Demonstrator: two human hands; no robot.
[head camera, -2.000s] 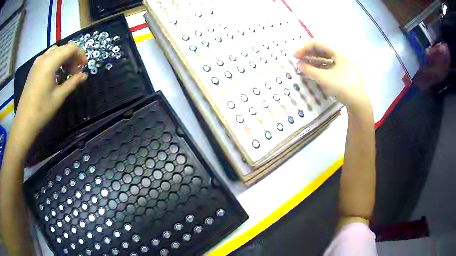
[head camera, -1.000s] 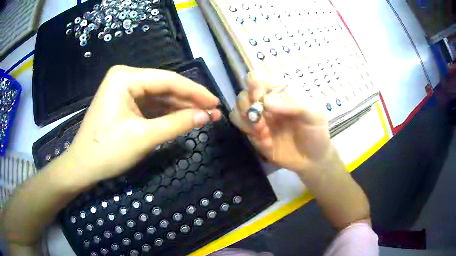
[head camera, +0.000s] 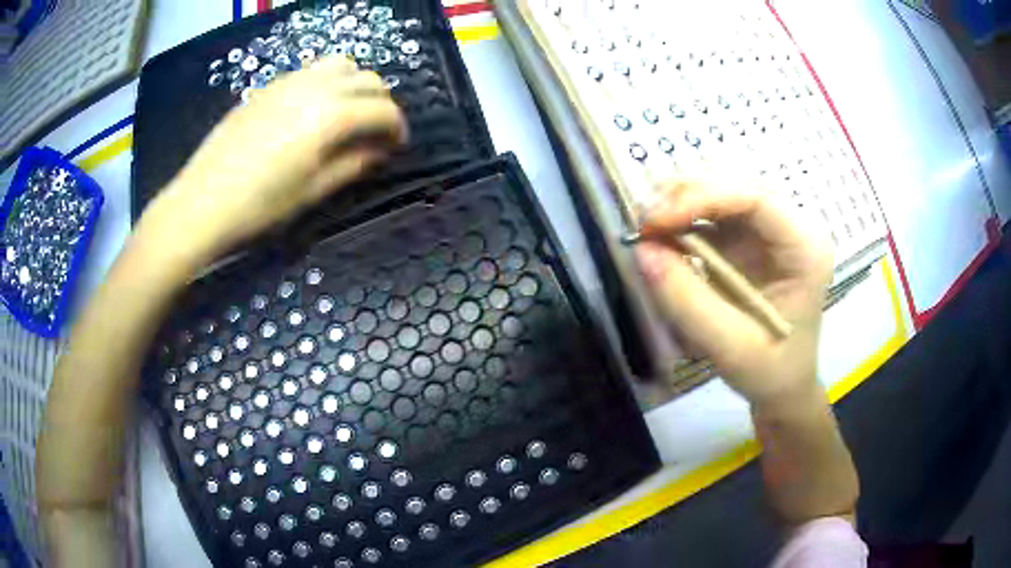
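The black pocket tray (head camera: 613, 388) lies nearest me, partly filled with rows of silver pieces (head camera: 261, 374). A second black tray (head camera: 166, 150) behind it holds a loose heap of shiny metal caps (head camera: 355, 31). My left hand (head camera: 288, 144) is over that tray at the heap's near edge, fingers curled down; whether it holds a cap is hidden and blurred. My right hand (head camera: 754, 277) grips a short tan stick (head camera: 739, 286) beside the board stack's left edge. A small dark and silver piece (head camera: 632, 237) shows at its thumb and index fingertips.
Stacked white boards (head camera: 710, 50) with rows of small rings stand at the right. A blue bin (head camera: 47, 326) of silver pieces is at the left. A pale slotted tray (head camera: 83, 53) is at the far left, with another pale slotted surface below the bin. Yellow and red tape crosses the bench.
My hands were close together over the pocket tray; my left hand has moved up to the heap and my right hand to the right. The view has shifted, showing more of the blue bin.
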